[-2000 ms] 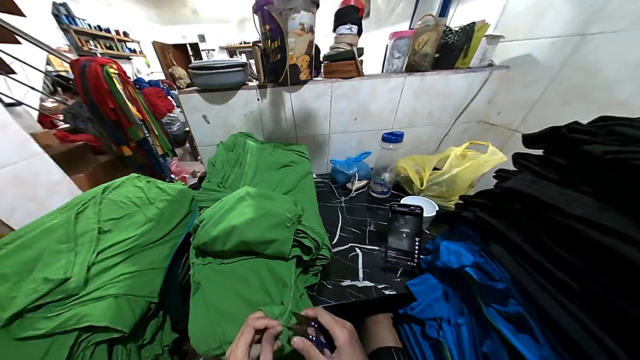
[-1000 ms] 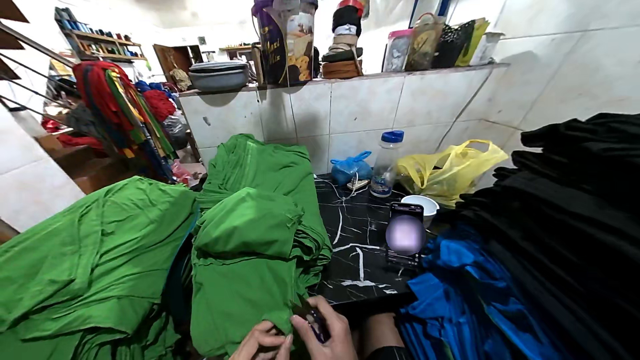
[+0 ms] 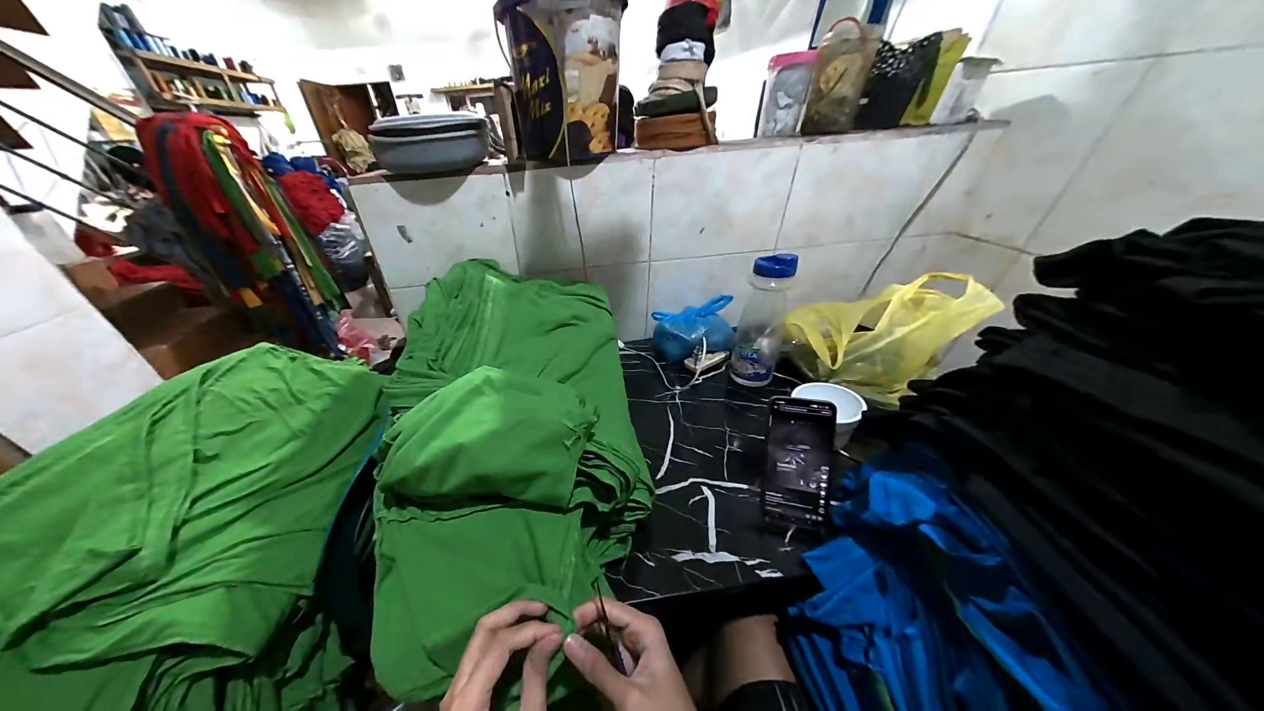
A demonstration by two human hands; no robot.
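My left hand (image 3: 509,652) pinches the edge of a green cloth (image 3: 464,583) at the bottom centre. Close beside it, my right hand (image 3: 627,652) holds a small pointed metal tool (image 3: 604,617), its tip upward; it looks like thread snips, though the fingers hide most of it. The fingertips of both hands meet at the cloth's edge. This cloth hangs from a folded green pile directly in front of me. Behind it lies another green stack (image 3: 523,316), and a larger green heap (image 3: 178,494) fills the left side.
On the black marble-patterned table (image 3: 681,533) a phone (image 3: 798,459) leans on a white bowl (image 3: 834,400). Behind stand a plastic bottle (image 3: 762,321), a blue bag (image 3: 694,331) and a yellow bag (image 3: 889,331). Blue cloth (image 3: 889,583) and a tall black cloth stack (image 3: 1136,425) flank the right.
Both hands stay at the cloth's edge, with small shifts of the fingers and the tool. The picture on the phone's screen has changed.
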